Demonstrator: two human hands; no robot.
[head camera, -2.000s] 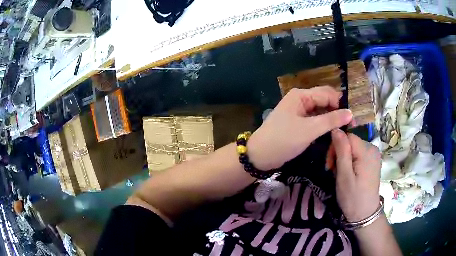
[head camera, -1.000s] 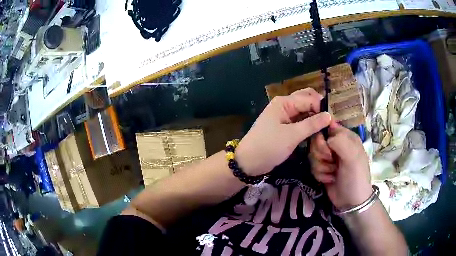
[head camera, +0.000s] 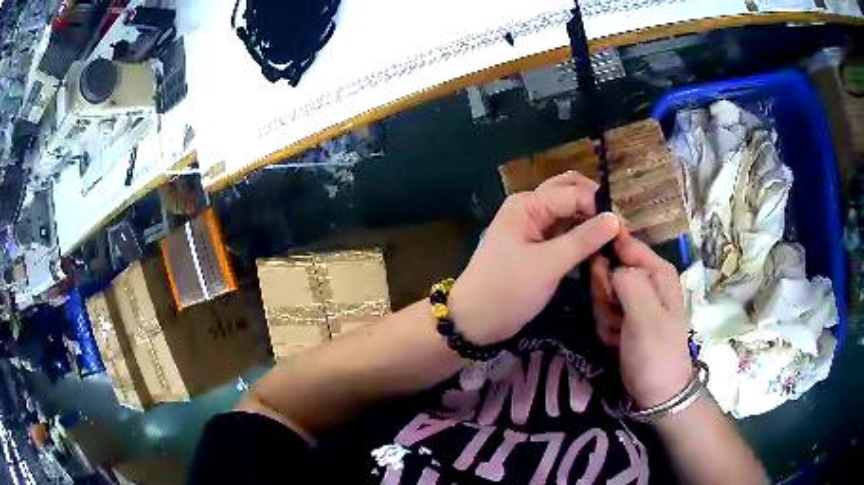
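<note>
A long narrow black fabric strip runs from the white table down to both hands, in front of the wooden board. My left hand pinches the strip between thumb and fingers. My right hand is just below and to the right, with its fingertips close against the left thumb, also on the strip. The fingers hide the strip's lower part. A tangled black strip bundle lies on the table at the upper left.
The white table has a wooden-yellow edge. A wooden board lies behind the hands. A blue basket at the right holds cream fabric. Cartons and an orange-edged crate stand at the left. The sewing machine is at upper left.
Both hands and the strip have shifted left in the view, as has the background. The right hand's fingers have changed their curl below the left thumb. Both hands stay on the strip.
</note>
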